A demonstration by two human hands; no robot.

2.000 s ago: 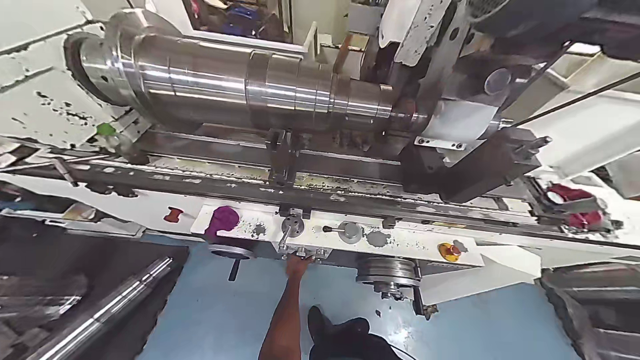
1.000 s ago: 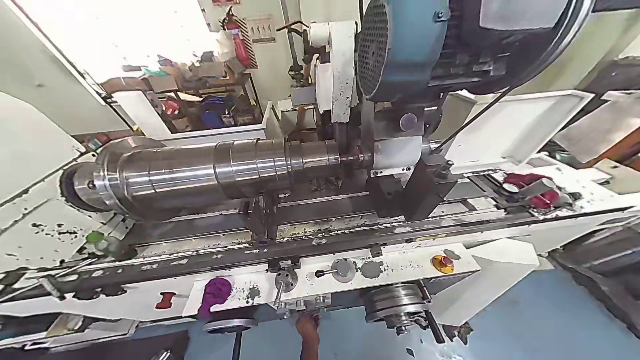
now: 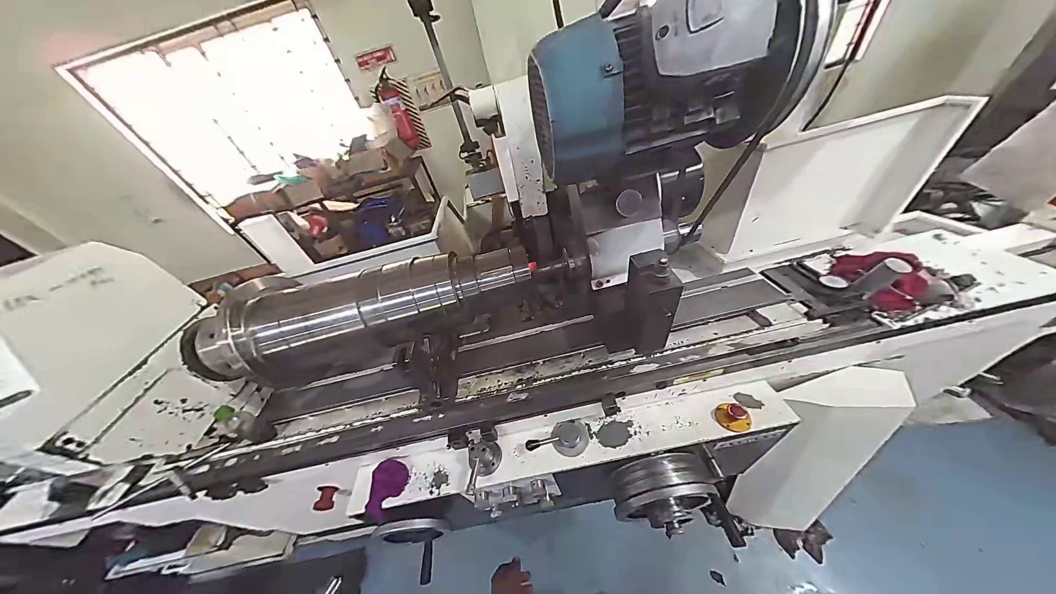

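One of my hands (image 3: 513, 576) shows at the bottom edge, just below the row of small valve knobs (image 3: 513, 495) on the front of a cylindrical grinding machine. It looks like my left hand, apart from the controls; its fingers are too cut off to read. My other hand is out of view. A stepped steel shaft (image 3: 330, 318) lies across the machine, its right end by a small orange-red spot near the grinding head. To the right of the knobs is a large steel handwheel (image 3: 667, 491); a smaller handwheel (image 3: 412, 530) is on the left.
A blue electric motor (image 3: 577, 99) stands above the bed. The panel carries a red emergency stop button (image 3: 733, 417), a lever (image 3: 544, 443) and a purple cloth (image 3: 388, 487). Red cloths (image 3: 899, 285) lie at the right end. A fire extinguisher (image 3: 400, 115) hangs on the wall behind.
My hand was at the valve knobs in both earlier frames and is now lower, away from them. The view has tilted up, showing more of the motor and window.
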